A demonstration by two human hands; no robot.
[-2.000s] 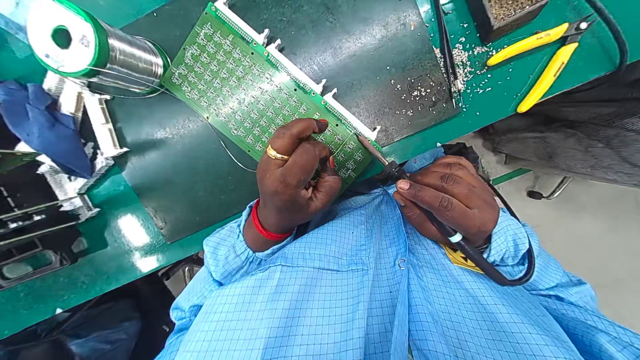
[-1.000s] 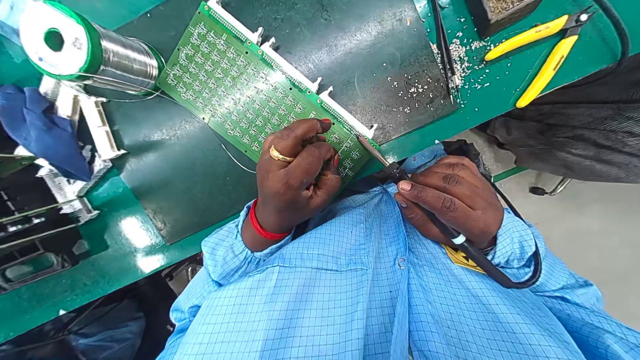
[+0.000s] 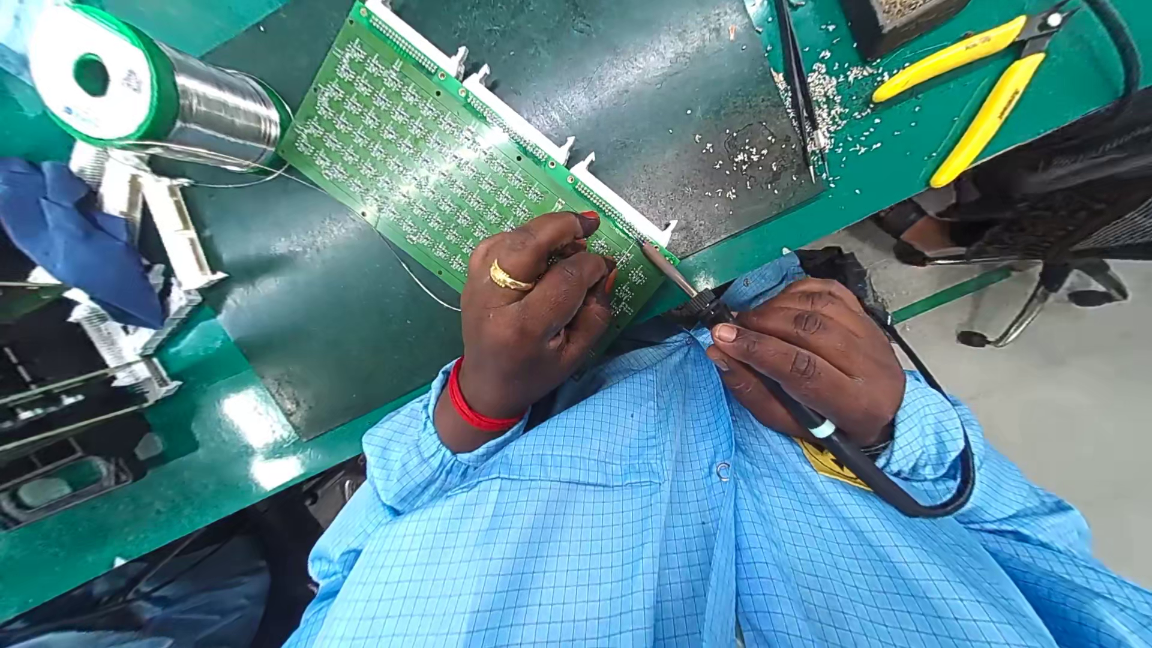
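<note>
A green printed circuit board (image 3: 423,171) lies tilted on a dark mat, with white plastic connectors (image 3: 522,121) along its upper edge. My left hand (image 3: 540,306) rests over the board's lower right part, its fingers curled toward the connector edge. Solder wire trails from a spool beneath the board toward that hand, but whether the fingers pinch it is hidden. In my right hand (image 3: 810,351) is a soldering iron (image 3: 711,306), held like a pen, its tip at the pin row near the board's right corner.
A solder wire spool (image 3: 162,90) stands upper left, beside a blue cloth (image 3: 81,243) and white connector parts (image 3: 180,234). Tweezers (image 3: 796,90), scattered clippings (image 3: 747,157), yellow-handled cutters (image 3: 999,85) and a dark box-shaped holder (image 3: 900,18) are at the upper right. A chair stands on the floor at right.
</note>
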